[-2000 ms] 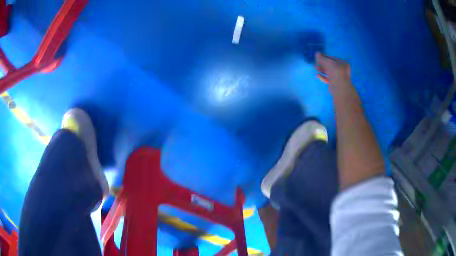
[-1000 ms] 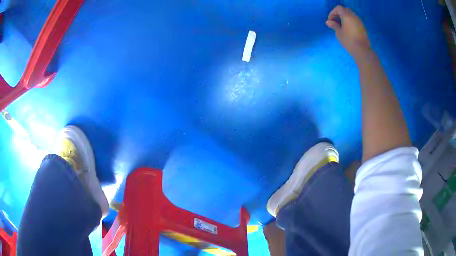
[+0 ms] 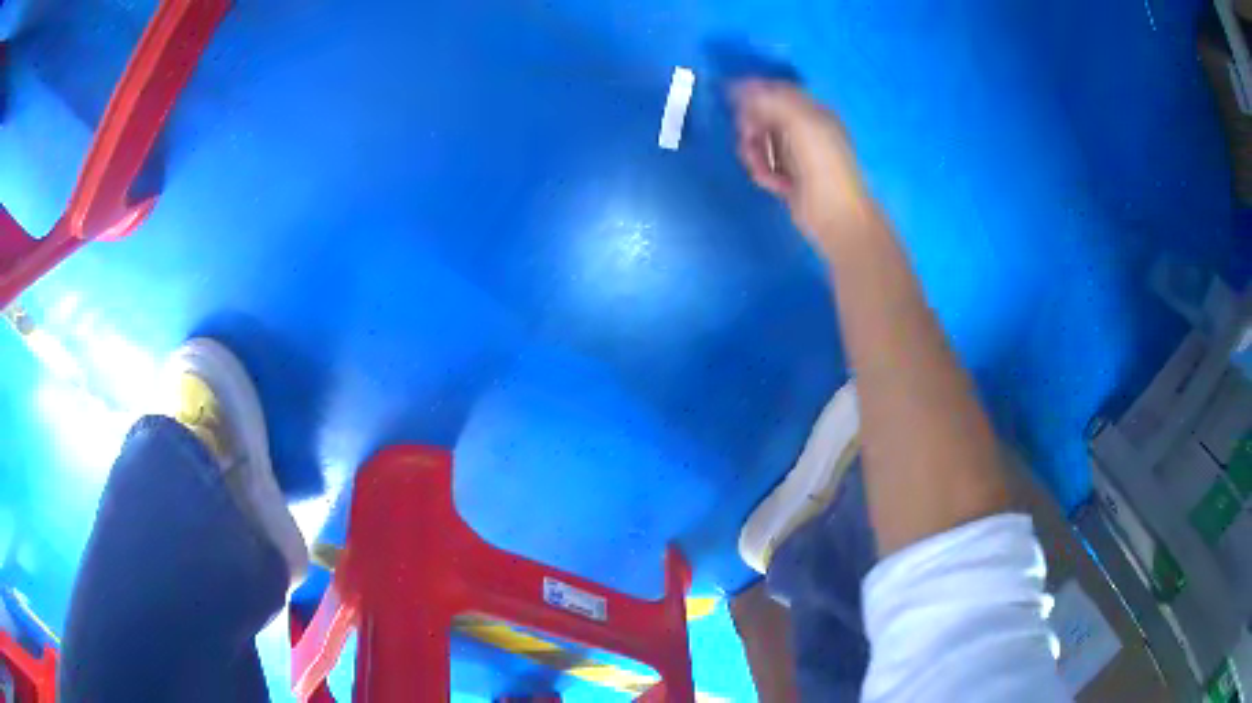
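A small white strip (image 3: 677,109) lies on the blue floor (image 3: 412,179) near the top middle. My right hand (image 3: 799,154) is just to the right of the strip, not touching it, with the arm stretched down toward the floor. The hand is blurred. Its fingers are curled, and a small thin light-coloured thing shows at them, too blurred to name. My left hand is not in the picture.
A red plastic stool (image 3: 398,549) stands between my legs. Another red stool leg (image 3: 131,117) is at the upper left. My shoes (image 3: 220,412) are on the floor. A brown cardboard surface (image 3: 1098,604) and grey-green items are at the lower right.
My right hand has moved left from the upper right to beside the strip. The strip is still on the floor; its small shift in view goes with the camera's movement.
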